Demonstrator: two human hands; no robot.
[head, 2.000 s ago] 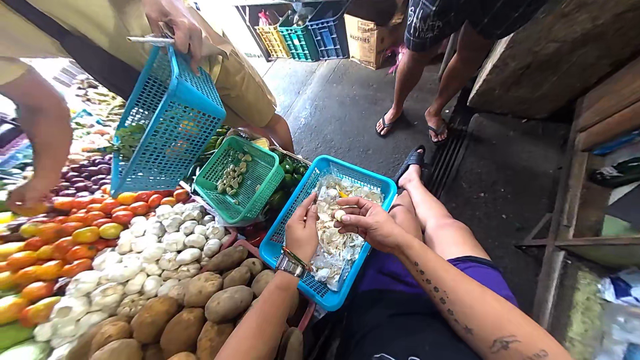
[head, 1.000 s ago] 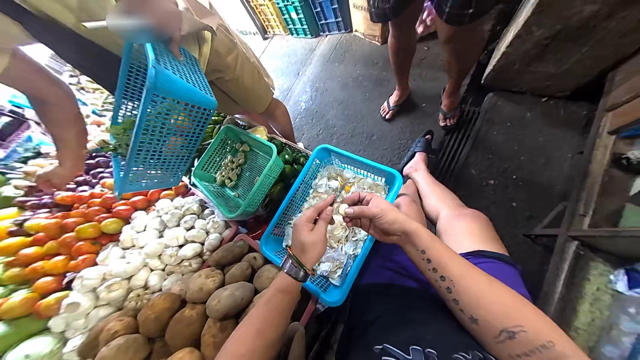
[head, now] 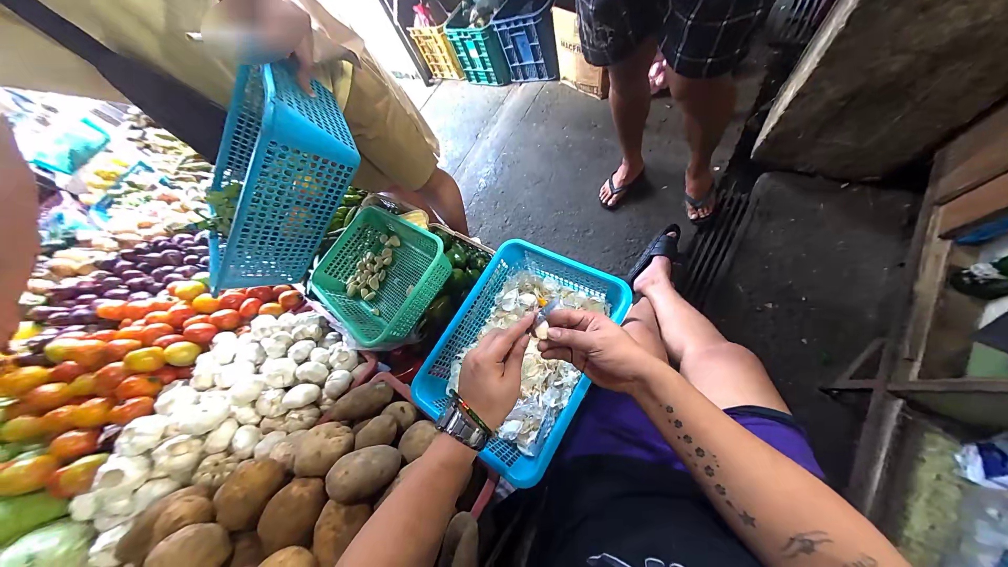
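Observation:
Both my hands meet above a blue plastic basket that holds papery garlic skins and small clear plastic pieces. Between thumb and fingers, my right hand pinches a pale garlic clove. My left hand, with a watch on its wrist, has its fingertips closed at a small piece beside the clove, perhaps a blade or plastic; I cannot tell which. Just left of the blue basket, a green plastic basket contains peeled garlic cloves.
At the left, a person in tan clothes holds a blue basket tilted. Garlic bulbs, potatoes, tomatoes and eggplants lie in heaps. Another person's feet stand on the floor ahead. Plastic crates stand behind.
The other person's arm at the left has moved away from the vegetables towards the view's edge. My hands stay together over the blue basket.

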